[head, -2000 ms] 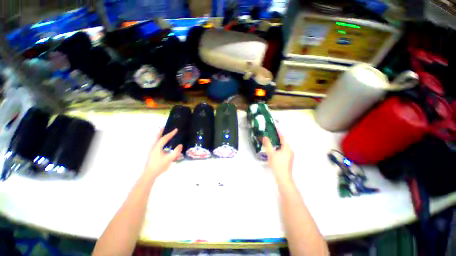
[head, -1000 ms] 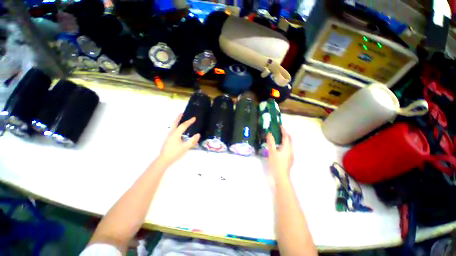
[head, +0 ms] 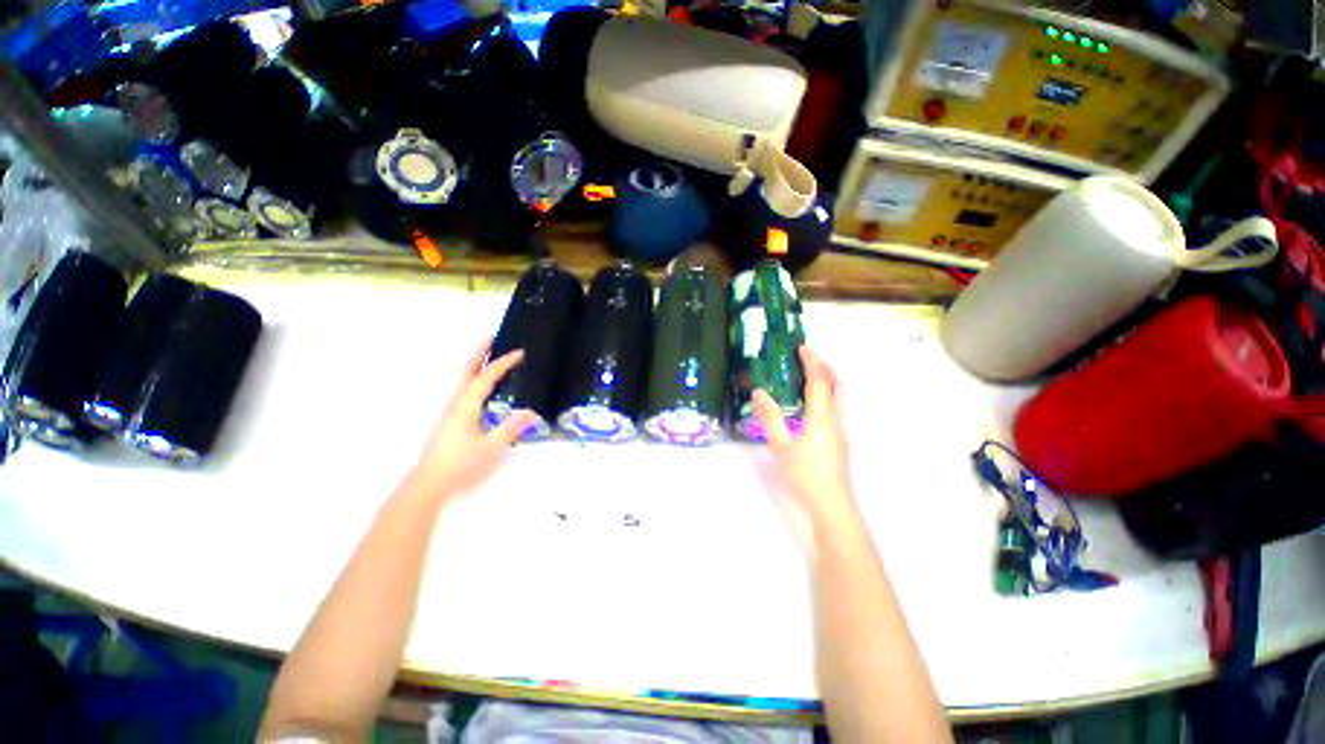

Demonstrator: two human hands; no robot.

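Observation:
Two black speakers, one at the left end [head: 539,337] and one beside it [head: 608,349], a dark green speaker [head: 689,349] and a camouflage speaker [head: 767,337] lie side by side on the white bench [head: 698,596]. Their near ends glow bluish to pink. My left hand [head: 472,429] grips the near part of the left black speaker from its outer side. My right hand [head: 807,436] grips the near part of the camouflage speaker, fingers on both its sides. The two middle speakers are untouched.
Several black speakers [head: 182,364] lie at left. A beige speaker [head: 1068,284] leans by a red speaker [head: 1148,400] at right, with cables [head: 1039,523] in front. Tiny specks [head: 631,519] lie mid-bench. Behind are a crowded shelf [head: 334,269] and stacked yellow-fronted power supplies [head: 1054,95].
Two seconds ago the camouflage speaker lay apart on the right; my right hand has brought it left against the dark green one. The camera view has also shifted.

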